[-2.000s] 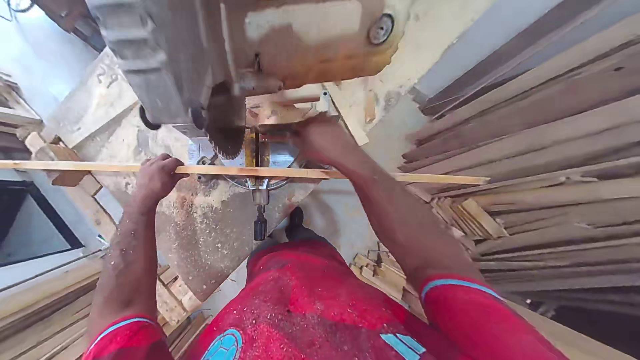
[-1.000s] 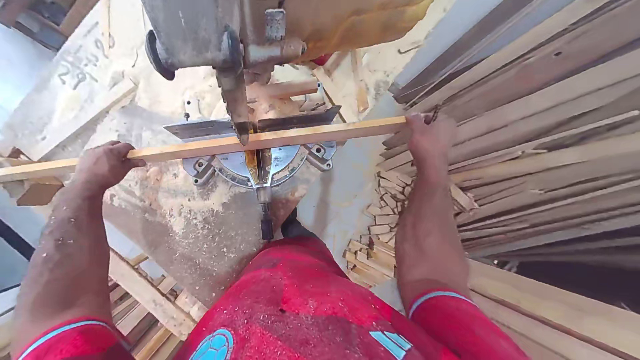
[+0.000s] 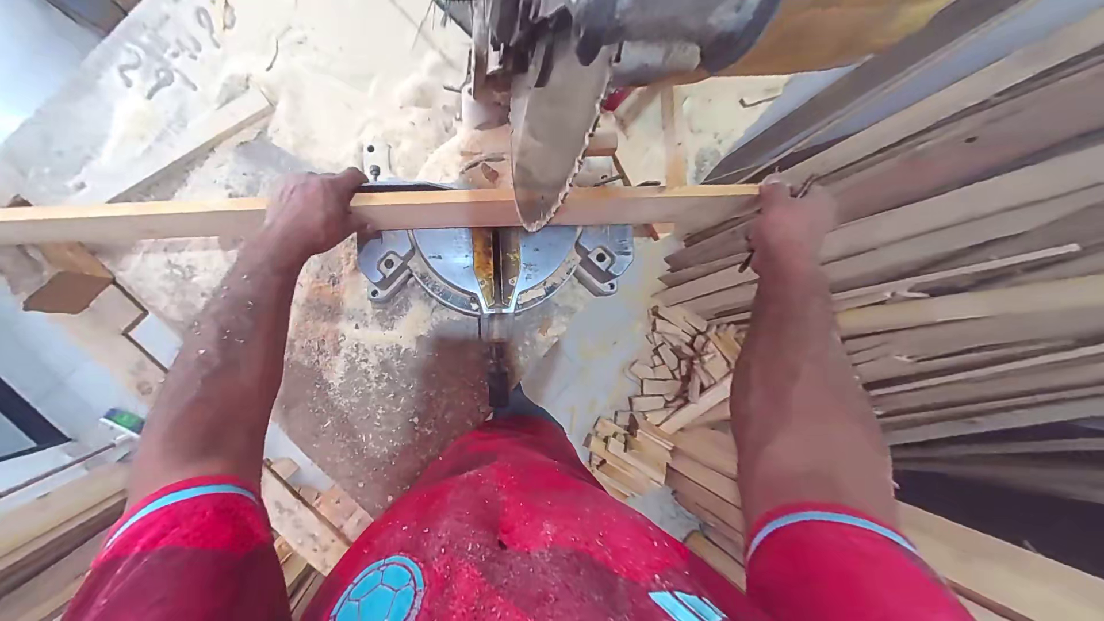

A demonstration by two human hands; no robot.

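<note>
A long narrow wooden board point(image 3: 431, 210) lies crosswise over the round metal base of a miter saw point(image 3: 448, 259). My left hand point(image 3: 315, 211) grips it left of the base, and its left end runs out of view. At the board's right end, my right hand point(image 3: 789, 216) is closed around the wood, with something thin and dark by the fingers. The toothed circular saw blade point(image 3: 556, 138) hangs over the middle of the board; whether it touches the wood I cannot tell. Toward my body points the saw's dark table handle point(image 3: 498, 371).
Long planks point(image 3: 966, 216) are stacked on the right, with a heap of short offcuts point(image 3: 681, 371) beside them. Sawdust covers the worktable point(image 3: 345, 362). A wooden block point(image 3: 69, 285) sits under the board at left. More lumber point(image 3: 297, 513) lies low on the left.
My right hand has gone from near the saw's base to the board's right end. The board stands farther back on the base than one second ago. The view has moved closer to the saw.
</note>
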